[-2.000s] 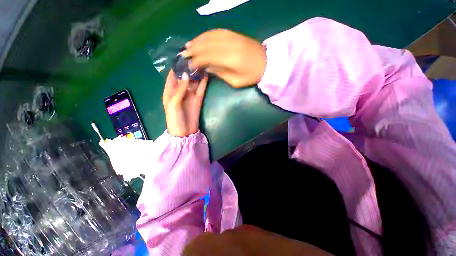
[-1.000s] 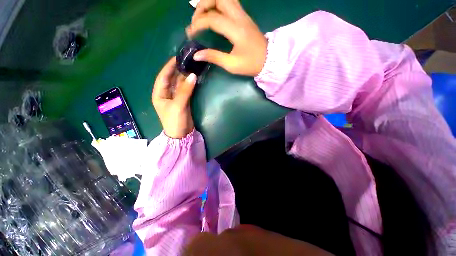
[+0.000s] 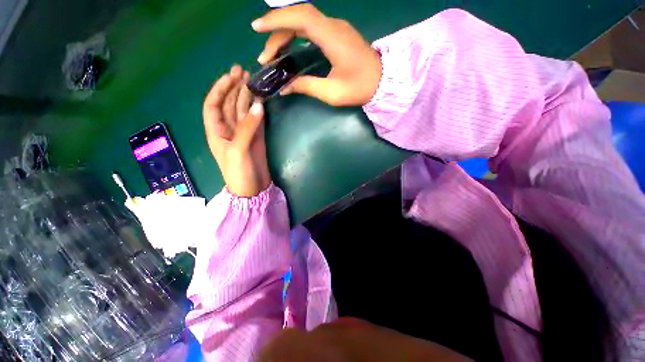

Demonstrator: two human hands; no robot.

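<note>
A round black case (image 3: 271,78) is held between my two hands above the green bench, tilted so that its edge shows. My left hand (image 3: 235,131) is at its left side, with the fingers and thumb at its edge. My right hand (image 3: 327,58) is at its right side, with the thumb low on it and the other fingers spread above. Thin clear film shows between the case and my right palm. I cannot tell if the lid is open.
A lit smartphone (image 3: 161,161) lies left of my left forearm, with a white crumpled item (image 3: 172,221) and a thin white stick (image 3: 121,185) beside it. Bagged dark cases (image 3: 85,66) lie far left. A glossy clear pile (image 3: 78,269) fills the lower left. A white piece (image 3: 285,2) lies at the top edge.
The case has turned from face-on to nearly edge-on. My left hand has moved slightly left and its fingers have opened more. Clear film now shows at my right hand.
</note>
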